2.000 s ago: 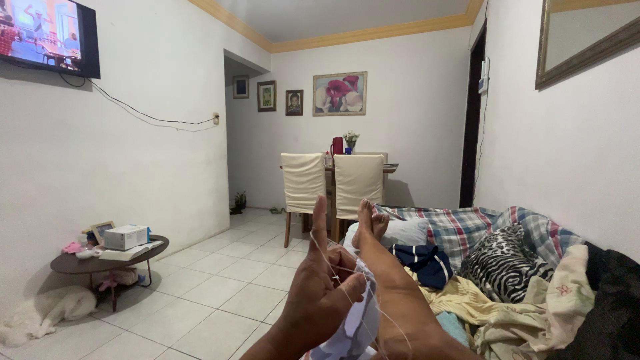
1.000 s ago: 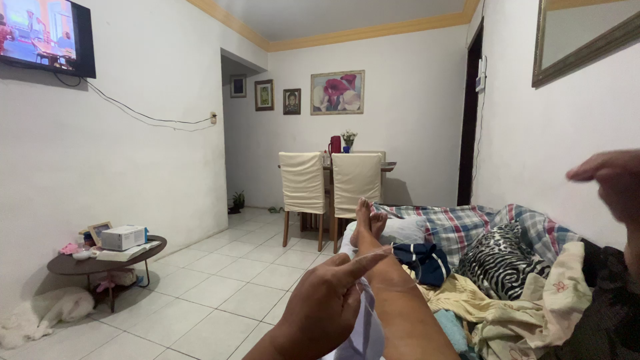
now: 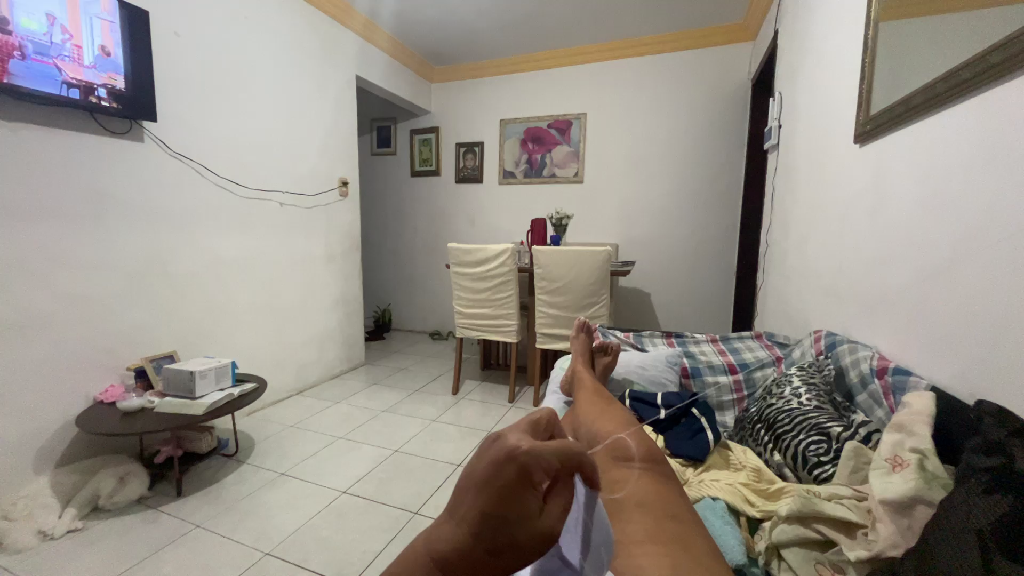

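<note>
My left hand (image 3: 520, 488) is closed around a piece of thin white fabric (image 3: 588, 532) that hangs below the fingers, over my outstretched legs (image 3: 640, 480). From the hand a fine pale thread (image 3: 652, 420) runs up to the right, and a loose loop of it curls beside the fingers. The thread's far end is too faint to follow. My right hand is out of the frame. Whether a needle is present cannot be told.
Right of my legs lie a zebra-print cushion (image 3: 804, 424), a yellow cloth (image 3: 740, 480), a navy garment (image 3: 680, 424) and a plaid cover (image 3: 732, 376). A low round table (image 3: 96, 420) holds a box (image 3: 196, 376) and an open book. A white furry animal (image 3: 100, 484) lies beneath. Two covered chairs (image 3: 484, 292) stand ahead.
My right hand, at the right edge one second ago, has left the view. The left hand's extended index finger has curled in, and the thread now stretches to the right.
</note>
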